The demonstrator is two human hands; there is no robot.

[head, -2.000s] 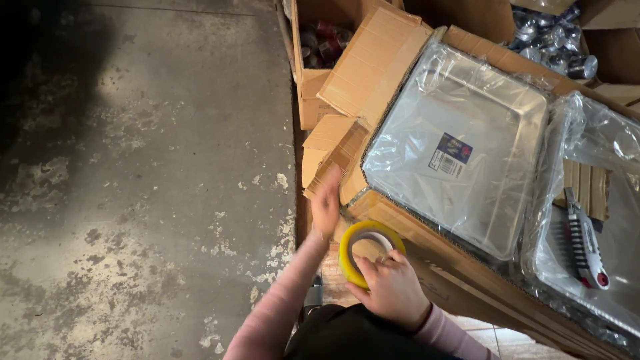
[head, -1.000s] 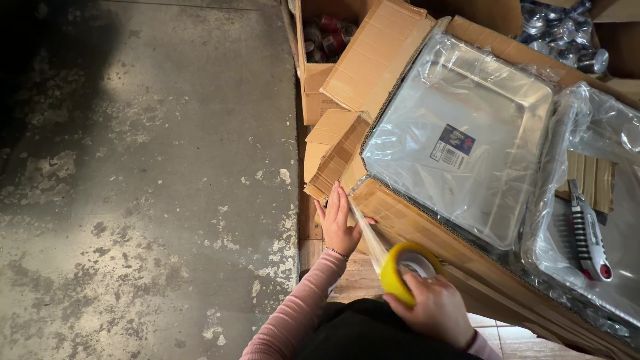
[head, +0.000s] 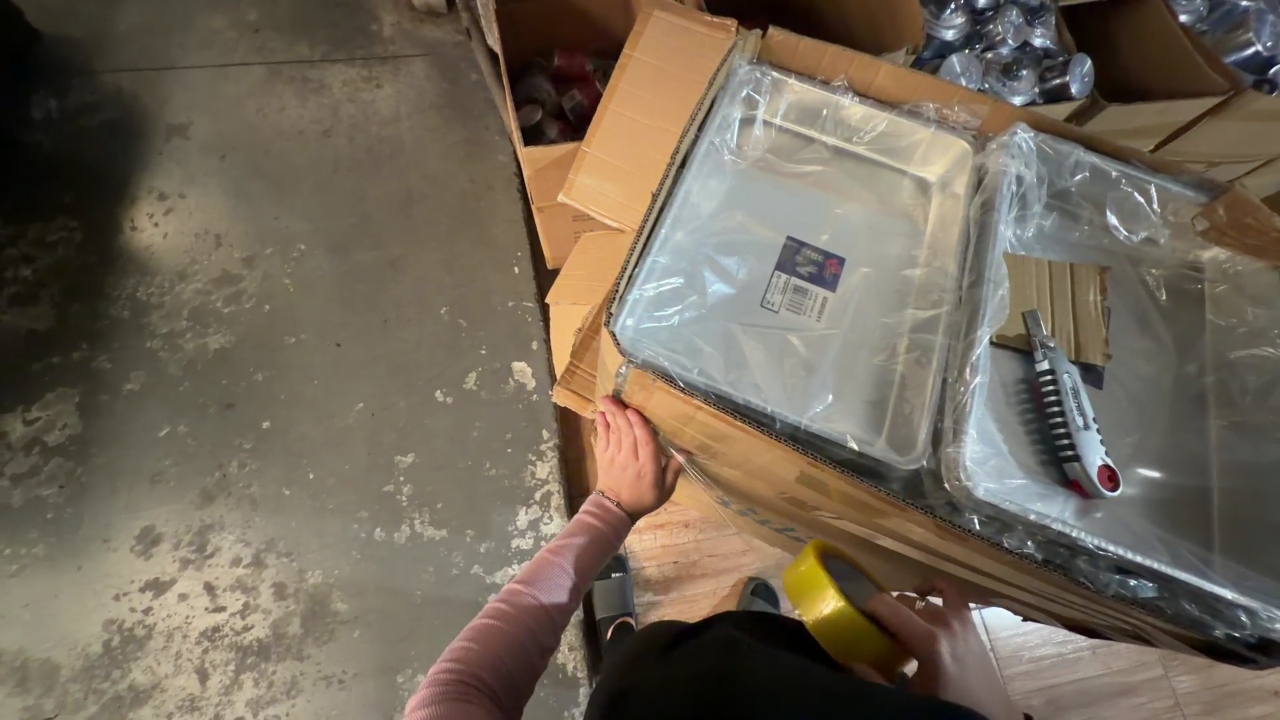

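Observation:
My left hand (head: 632, 462) lies with its fingers against the near left corner of a cardboard box (head: 760, 445). A strip of clear tape runs from beside those fingers along the box's side to a yellow roll of packing tape (head: 838, 600). My right hand (head: 935, 640) holds that roll, its fingers partly inside the ring. In the box sit a plastic-wrapped metal tray (head: 720, 290) with a printed label and, to its right, a second wrapped tray (head: 1160, 420). On the second tray lie a grey utility knife (head: 1070, 405) and a torn cardboard piece (head: 1055, 300).
Open cardboard flaps (head: 650, 120) stick out at the box's left. Behind are a carton of reddish cans (head: 565, 95) and cartons of shiny metallic items (head: 1010, 55). Concrete floor (head: 300, 350) lies to the left; wood-look flooring (head: 700, 560) and my feet show below.
My right hand has moved the tape roll right and away from the box corner, drawing out a strip of tape. My left hand, lower and lifted two seconds ago, now rests at the corner.

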